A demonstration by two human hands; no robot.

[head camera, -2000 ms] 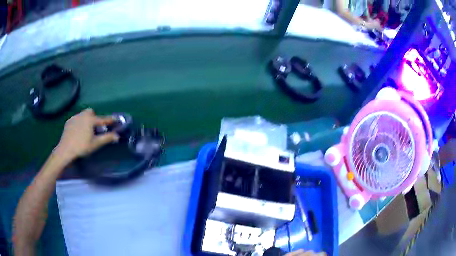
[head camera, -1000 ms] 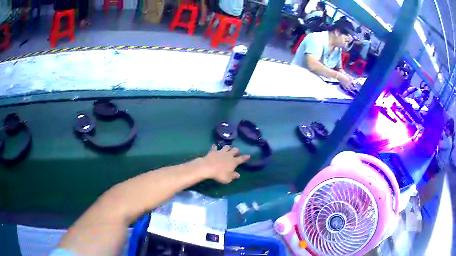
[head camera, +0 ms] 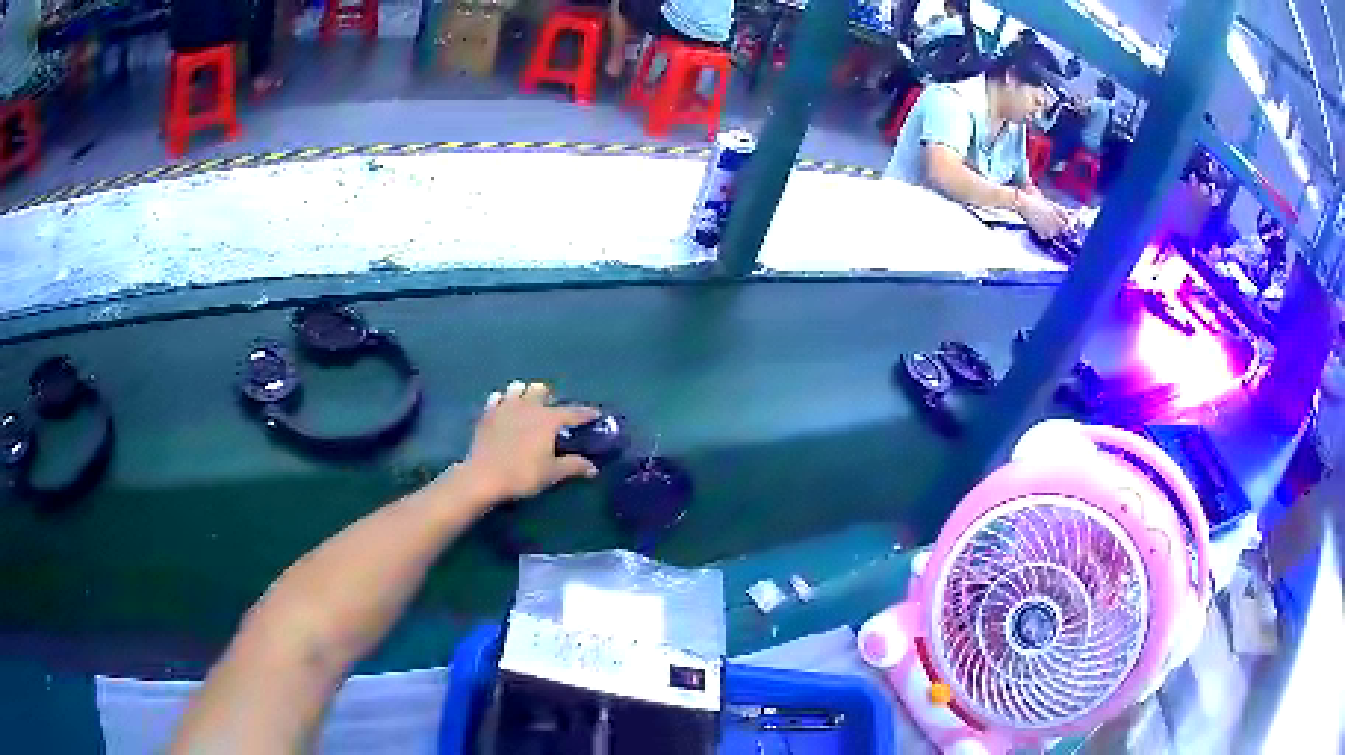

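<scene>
My left hand (head camera: pixel 519 446) is shut on a pair of black headphones (head camera: pixel 651 494) over the green belt, behind the screw feeder. Its fingers are on one ear cup (head camera: pixel 593 434); the other cup is to its right, nearer me. The band is mostly hidden by the hand and forearm. The screw feeder (head camera: pixel 612 659), with crinkled clear plastic on top, stands in the blue tray (head camera: pixel 808 690), cut off by the lower edge. My right hand is out of the picture.
More headphones lie on the belt at left (head camera: pixel 347 438) and right (head camera: pixel 947 378). A pink fan (head camera: pixel 1037 625) stands right of the tray. A green post (head camera: pixel 782 148) and a can (head camera: pixel 721 189) are across the belt. A person (head camera: pixel 966 140) sits beyond, near red stools (head camera: pixel 202 101).
My left hand has moved from reaching over the headphones to gripping one cup, and the headphones have shifted left and turned. The view has shifted slightly.
</scene>
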